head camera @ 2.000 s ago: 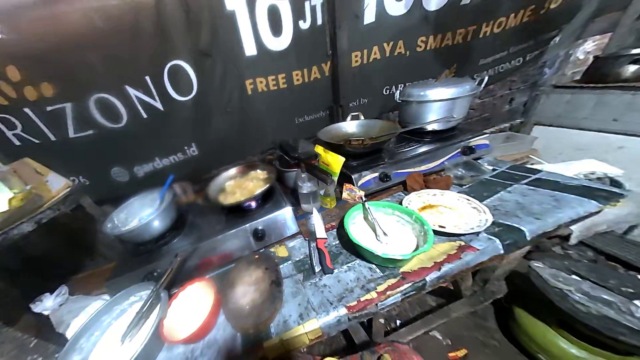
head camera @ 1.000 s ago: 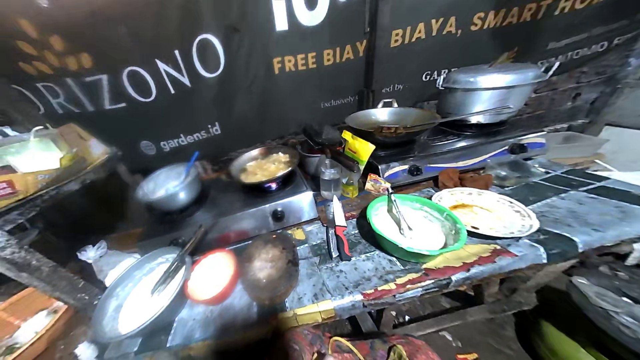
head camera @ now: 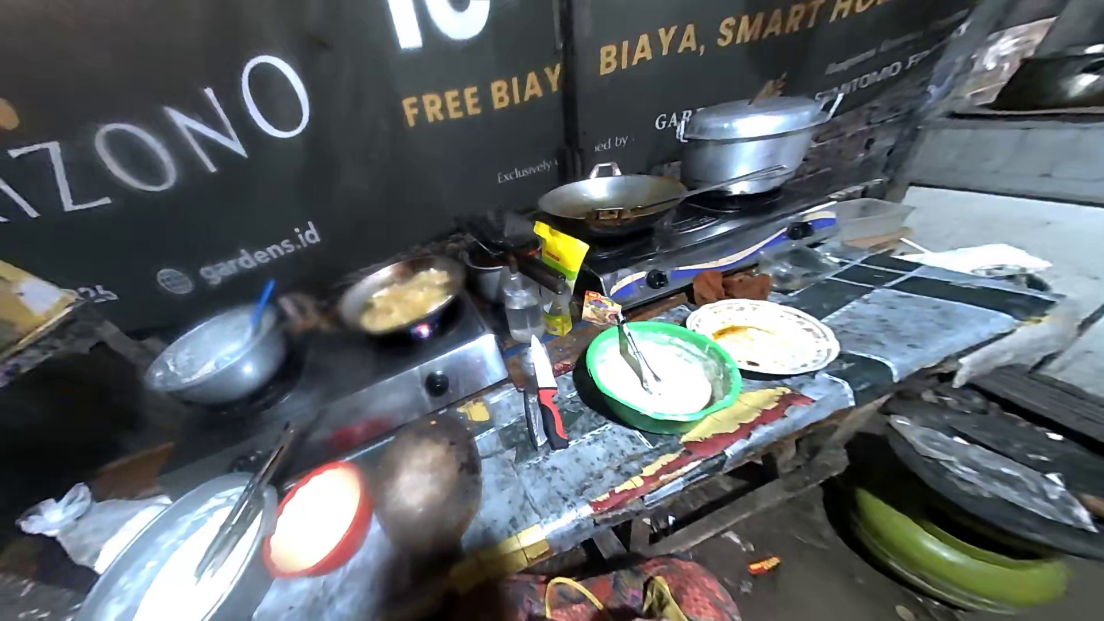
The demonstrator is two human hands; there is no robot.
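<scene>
Neither of my hands is in view. A green plastic bowl (head camera: 664, 377) of white batter or flour holds metal tongs (head camera: 636, 355). Left of it lies a knife with a red and black handle (head camera: 550, 405), beside another dark-handled tool. A stained patterned plate (head camera: 763, 336) sits at the bowl's right. Pale food is in a frying pan (head camera: 403, 297) over a lit burner. A metal pot (head camera: 216, 354) with a blue-handled utensil stands left of that pan. At lower left are a large metal basin (head camera: 129, 552) with tongs and a red bowl (head camera: 317, 517), both with white contents.
A wok (head camera: 612, 203) and a lidded aluminium pot (head camera: 752, 142) stand on the rear stove. Bottles (head camera: 523, 309) and a yellow packet (head camera: 561, 250) are between the stoves. A blurred brown round object (head camera: 429, 483) is near the table's front edge. A green basin (head camera: 957, 552) sits low at right.
</scene>
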